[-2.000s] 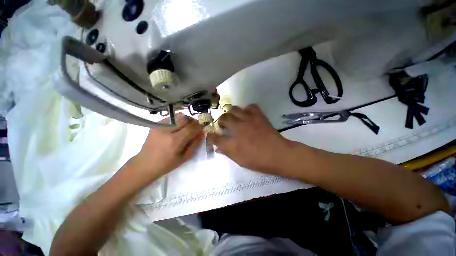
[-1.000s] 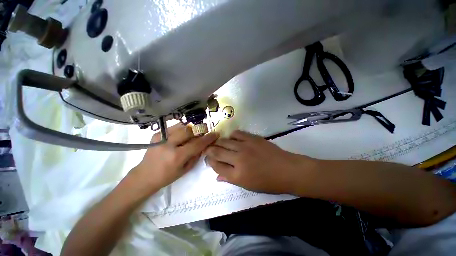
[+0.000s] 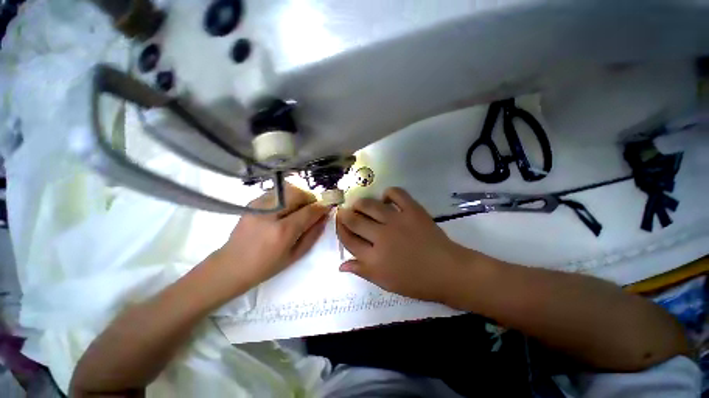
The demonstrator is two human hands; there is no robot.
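The white to pale yellow fabric piece (image 3: 179, 241) is heaped at the left and over the lap. My left hand (image 3: 272, 233) lies at the front of the needle area with its fingertips on the fabric edge, which is mostly hidden by the fingers. My right hand (image 3: 392, 245) is just right of it, fingers curled and fingertips close to the left ones; what it holds is hidden. The sewing machine head (image 3: 350, 70) arches over both hands. The presser foot area (image 3: 330, 175) is lit, with a round bright disc (image 3: 364, 176) beside it.
Black fabric shears (image 3: 509, 148) lie right of the hands, under the arm. Silver-grey snips (image 3: 513, 204) lie nearer me, by a thin black strip. A black strips bundle (image 3: 654, 175) is at the right end. A ruler scale (image 3: 350, 305) runs along the front edge.
The camera view has shifted. My right hand was at the needle two seconds ago, then drew back toward me; it is now slightly right of my left fingertips. My left hand stays by the needle.
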